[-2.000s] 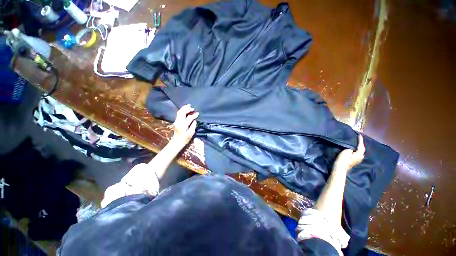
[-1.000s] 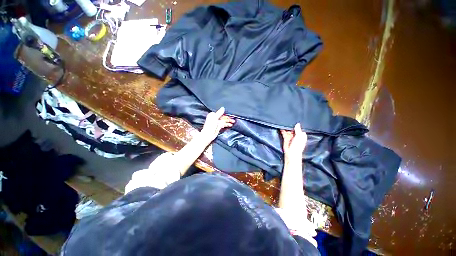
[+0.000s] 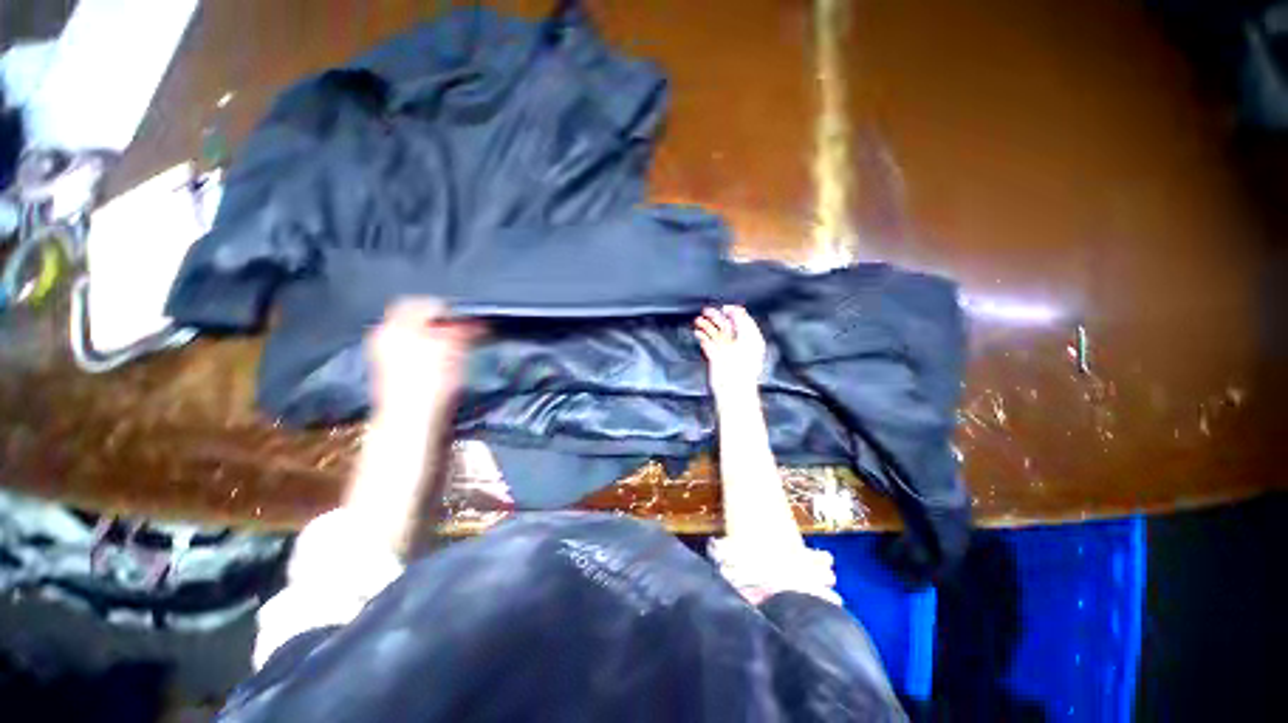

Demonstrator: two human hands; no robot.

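A dark jacket [image 3: 876, 353] lies open across the near part of the table, its shiny crinkled lining [image 3: 579, 367] facing up. My left hand [image 3: 417, 346], blurred, is at the left end of its straight front edge. My right hand [image 3: 730, 346] pinches the right part of the same edge. The edge runs nearly straight between the hands. A second dark jacket [image 3: 424, 156] lies behind, touching or overlapping the first. Whether a zip slider is between my fingers cannot be told.
The brown table [image 3: 989, 127] has a yellowish seam [image 3: 829, 141]. White papers [image 3: 141, 254] and a yellow tape roll [image 3: 45, 269] are at left. A small dark tool [image 3: 1083, 349] lies at right. Blue crates [image 3: 1074, 607] stand below right; a black-and-white bundle [image 3: 141, 565] is below left.
The view has turned and shifted, so the table front now runs across level. My right hand has moved inward along the edge from the jacket's right part. My hands stay on the front edge.
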